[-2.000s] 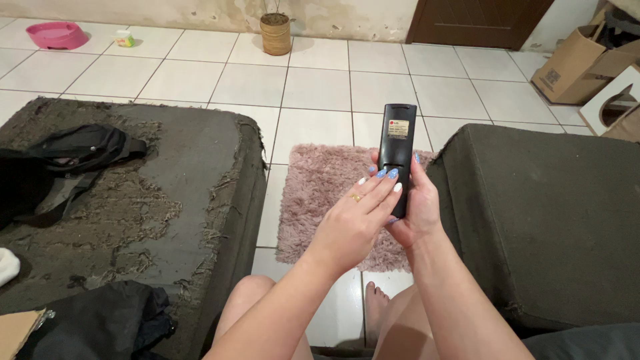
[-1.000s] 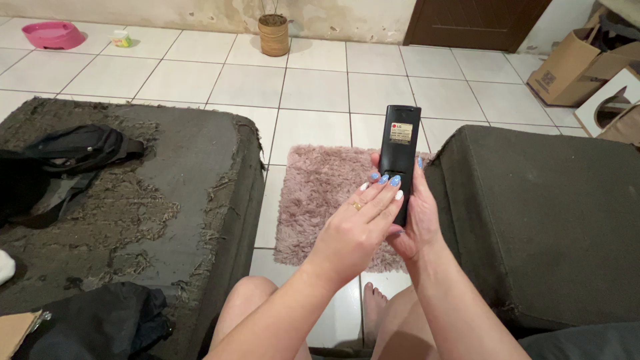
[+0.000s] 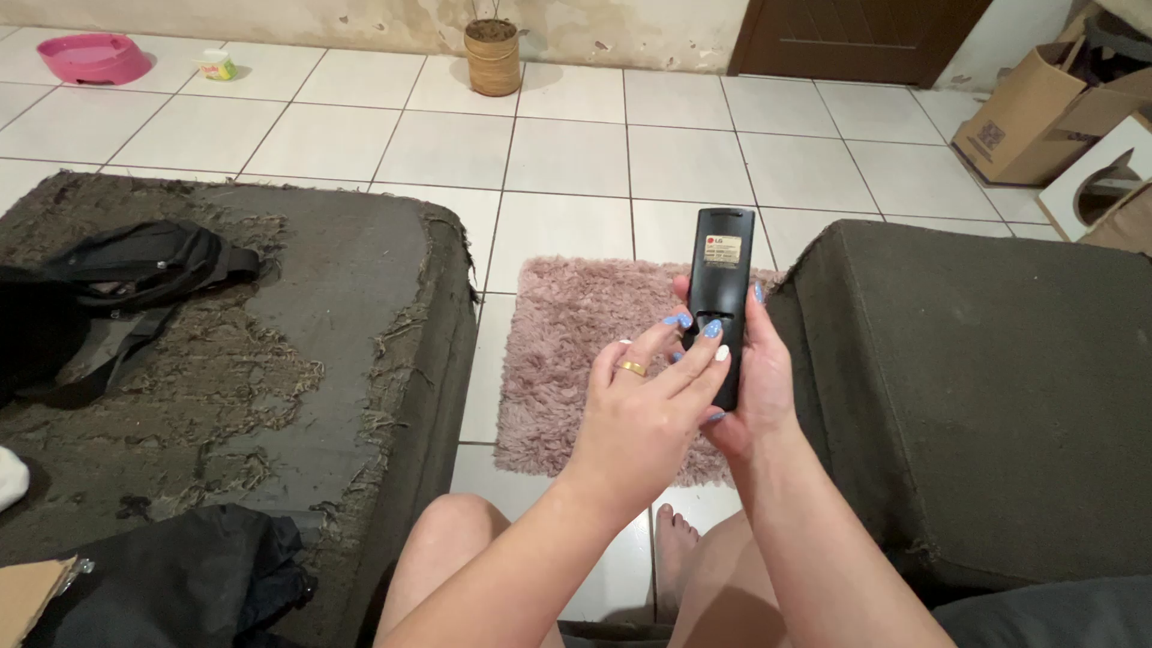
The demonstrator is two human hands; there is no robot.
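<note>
A black LG remote control (image 3: 724, 290) is held with its back facing me, a label bearing writing near its far end. My right hand (image 3: 760, 369) grips it along the right side and from beneath, with fingertips showing at its left edge. My left hand (image 3: 652, 396), with a gold ring, lies over the near half, its fingertips on the back by a notch of what looks like the battery cover. That lower part is partly hidden by the fingers.
A pink shaggy rug (image 3: 576, 369) lies below the hands. A worn dark sofa section (image 3: 360, 243) with a black bag (image 3: 144, 261) stands left, another dark section (image 3: 1017, 387) right. Farther off are a pink basin (image 3: 94, 61), a plant pot (image 3: 492, 58) and a cardboard box (image 3: 1026, 117).
The left hand's fingers, earlier laid flat together on the remote's back, are now more spread and bent. The right hand keeps its hold on the remote.
</note>
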